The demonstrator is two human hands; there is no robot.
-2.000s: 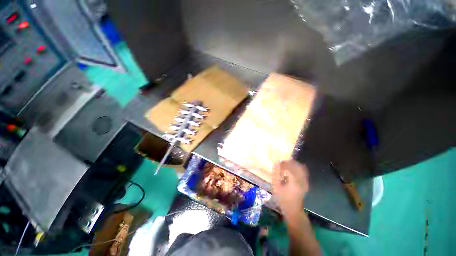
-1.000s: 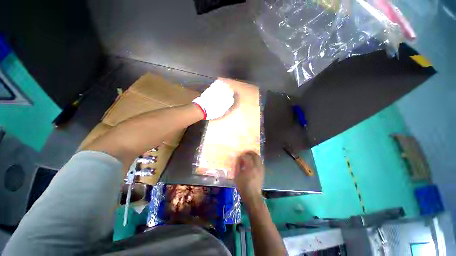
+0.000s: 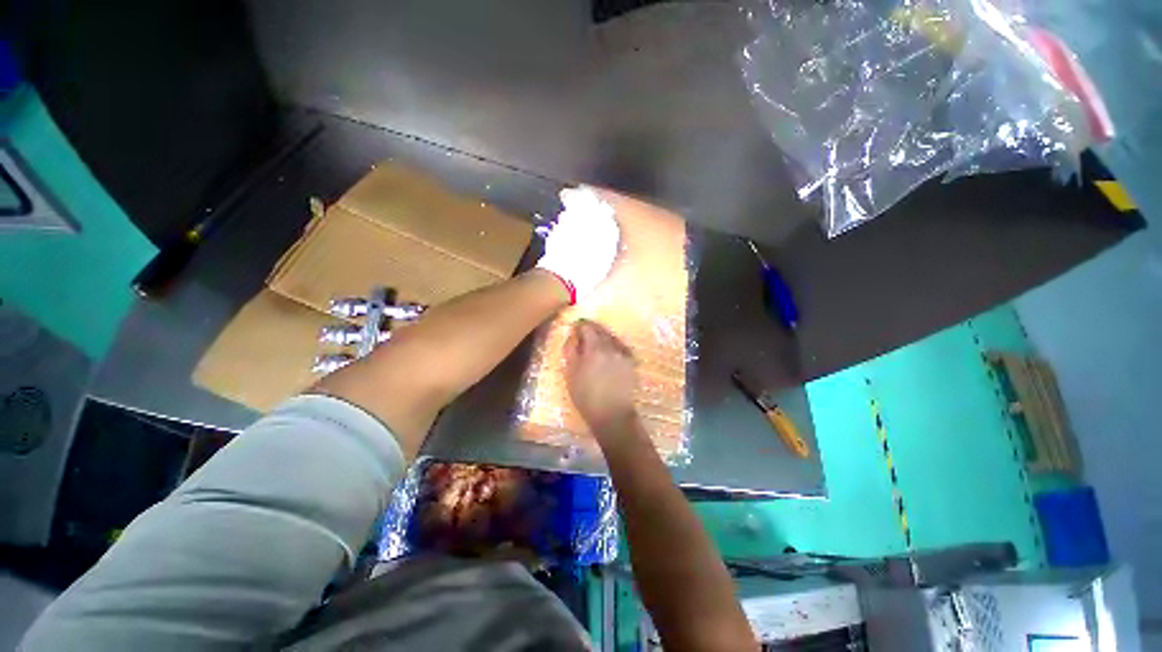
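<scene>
Peach-orange rubber strips [image 3: 644,299] lie side by side on clear plastic on the dark metal bench. My left hand [image 3: 585,242], in a white glove with a red cuff, rests on the far left part of the strips. My bare right hand [image 3: 602,369] is on the strips nearer to me, fingers curled; whether either hand grips a strip is hidden. A silver core bar [image 3: 373,325] with paired lobes lies on the brown cardboard sheet [image 3: 408,246], partly behind my left forearm.
A blue-handled tool [image 3: 779,298] and an orange-handled knife [image 3: 779,424] lie right of the strips. Crinkled plastic film [image 3: 892,108] is at the back right. A blue-lined box of copper-orange pieces [image 3: 478,503] is below the bench's front edge. A long dark tool [image 3: 179,255] lies far left.
My right hand has moved up the strips, away from the near edge and closer to my gloved left hand. The left hand stays on the far part. The view has shifted slightly.
</scene>
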